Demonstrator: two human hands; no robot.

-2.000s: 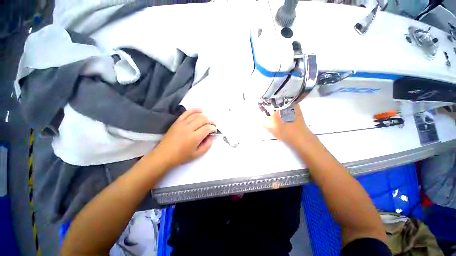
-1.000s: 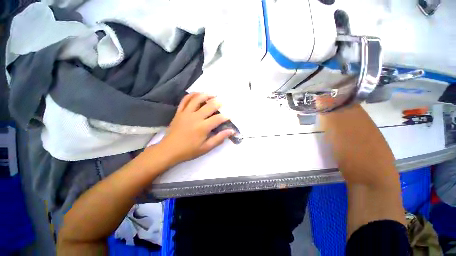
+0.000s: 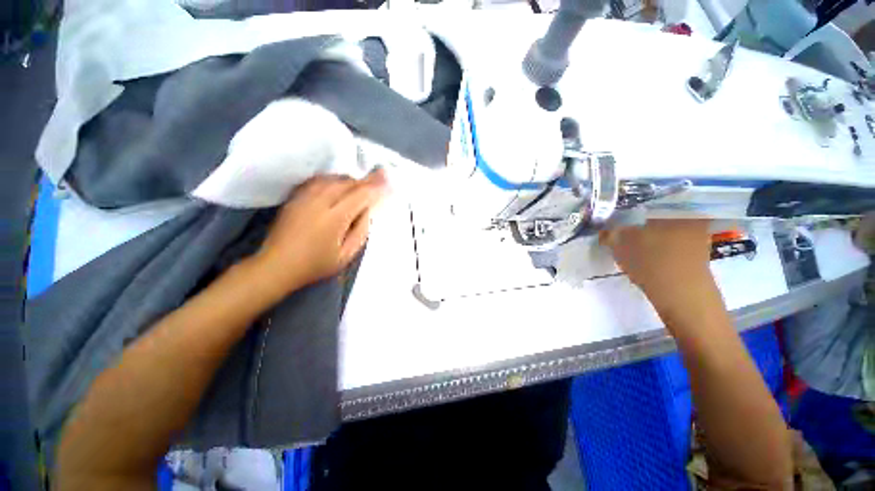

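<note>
A dark grey garment (image 3: 297, 379) with a white knit panel (image 3: 278, 153) lies bunched left of the sewing machine (image 3: 518, 125) and hangs over the table's front edge. My left hand (image 3: 321, 225) lies on the white panel's lower edge, fingers bent and fingertips at the cloth; whether it grips the cloth is unclear. My right hand (image 3: 652, 249) is right of the presser foot area (image 3: 537, 230), behind the shiny curved guard (image 3: 603, 187). Its fingers are blurred, and what they hold cannot be seen.
Orange and black snips (image 3: 734, 245) lie on the table right of my right hand. The ruler-marked table edge (image 3: 518, 374) runs in front of me. A blue bin (image 3: 624, 422) stands below, with khaki cloth at lower right. Grey cloth (image 3: 835, 336) hangs at far right.
The garment has been shifted, and its grey part now hangs over the front edge under my left forearm. My left hand has moved left. My right hand has moved a little away from the needle area.
</note>
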